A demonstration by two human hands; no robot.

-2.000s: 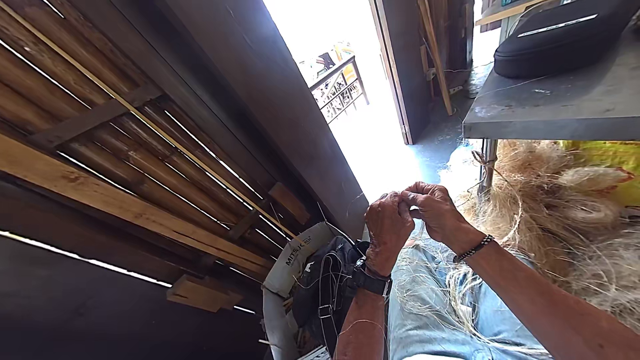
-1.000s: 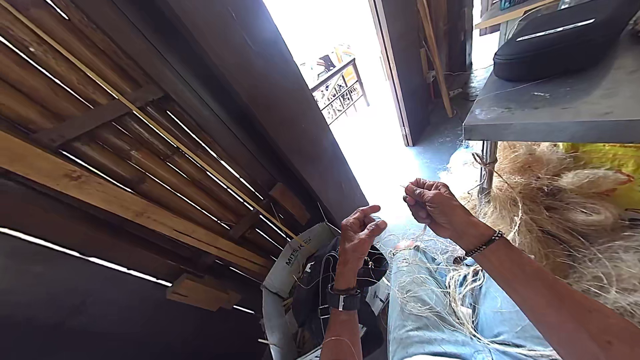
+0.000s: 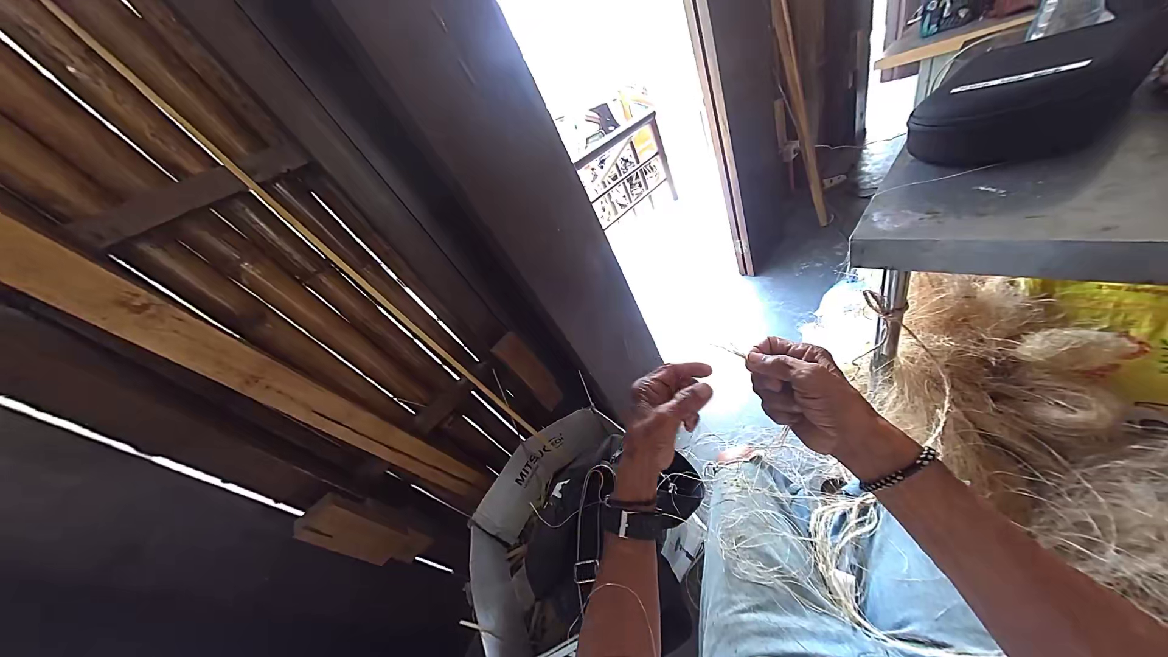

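Observation:
Pinched between the thumb and index finger of my right hand [image 3: 808, 392] are thin pale plant fibre strands [image 3: 730, 349], whose tips point left. My left hand [image 3: 666, 411] is a short way to the left, its thumb and index finger apart, and nothing shows between them. A watch is on the left wrist, a dark beaded bracelet on the right. Loose pale fibres [image 3: 844, 547] lie tangled over the blue jeans on my lap. A thin strand crosses my left forearm.
At left below stands a white container [image 3: 497, 547] with a black bag inside. A grey table [image 3: 1013, 210] at right bears a black case [image 3: 1022, 105]. Beneath it are a big fibre heap [image 3: 995, 392] and a yellow sack [image 3: 1104, 315]. A bamboo wall [image 3: 228, 246] rises at left.
Two seconds ago both hands met at the fingertips. They have since come apart, the left hand moving left, and the right still holds the fibre ends.

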